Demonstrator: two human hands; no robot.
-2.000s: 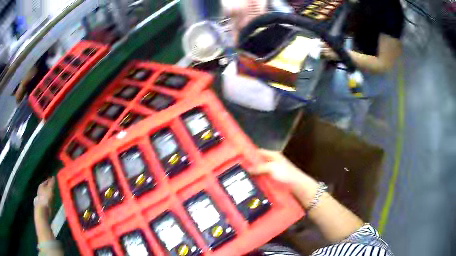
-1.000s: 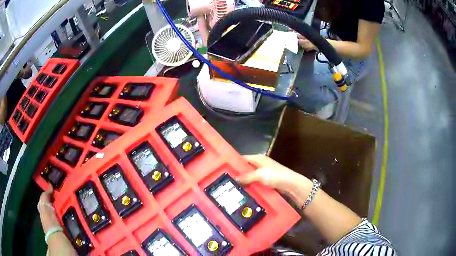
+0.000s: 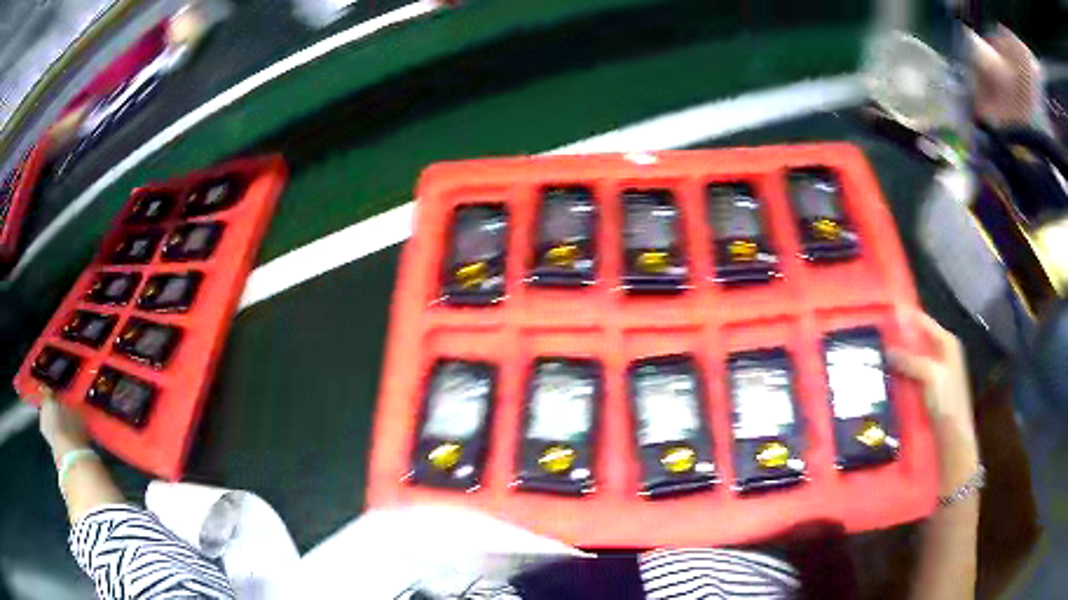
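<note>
A red foam tray (image 3: 515,319) lies in front of me with two rows of black electronic units, such as one unit (image 3: 562,424) with a gold disc. The near-row units show bright white labels; the far-row ones look greyer. My right hand (image 3: 933,366) grips the tray's right edge. A second red foam tray (image 3: 223,307) with units sits at the left, and my left hand (image 3: 56,420) is at its near left corner; the fingers are small and blurred. A white band, likely the label strip (image 3: 264,541), curls along the bottom edge.
The dark green bench (image 3: 322,363) has a white line along it. A blurred white fan (image 3: 908,80) stands at the upper right, with a person's hand (image 3: 1010,76) beside it. Another red tray edge (image 3: 21,193) shows at the far left. The view is motion-blurred.
The view has swung left. The tray at my right hand now lies level in view. My left hand has left it and is at the second tray, now apart at the left.
</note>
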